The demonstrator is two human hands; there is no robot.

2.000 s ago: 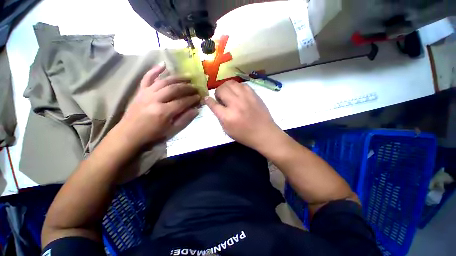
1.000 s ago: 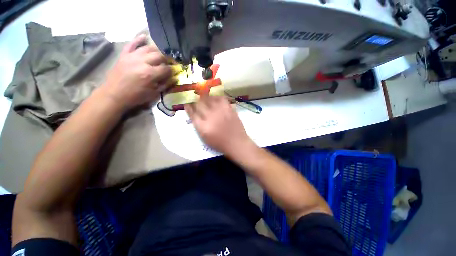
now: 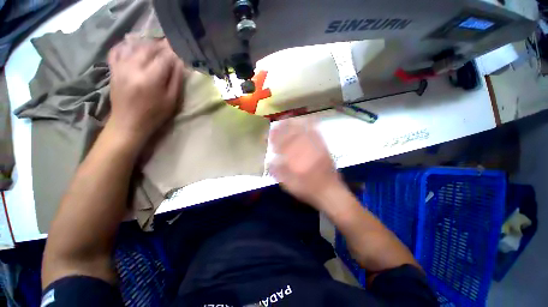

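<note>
The khaki garment piece [image 3: 210,144] lies creased over the left of the table, its flat right part reaching below the needle area. My left hand [image 3: 144,78] is on the cloth left of the machine head, fingers curled on bunched fabric. My right hand [image 3: 302,157] is blurred, just right of the cloth's right edge; whether it holds anything cannot be told. The presser foot and needle area [image 3: 228,81] is lit yellow beside red-orange tape marks [image 3: 255,95]. The thread snips [image 3: 360,113] lie right of the tape, at the bed's edge.
The pale-grey machine head [image 3: 300,24] spans the top. A white paper strip [image 3: 347,72] is on the machine bed. Blue crates [image 3: 462,234] stand below the table at right, with another at lower left. Dark cloth [image 3: 24,21] lies at the far upper left.
The garment now spreads flat to the right below the needle, covering part of the table. My left hand has moved left, my right hand right and slightly down. The snips lie farther right.
</note>
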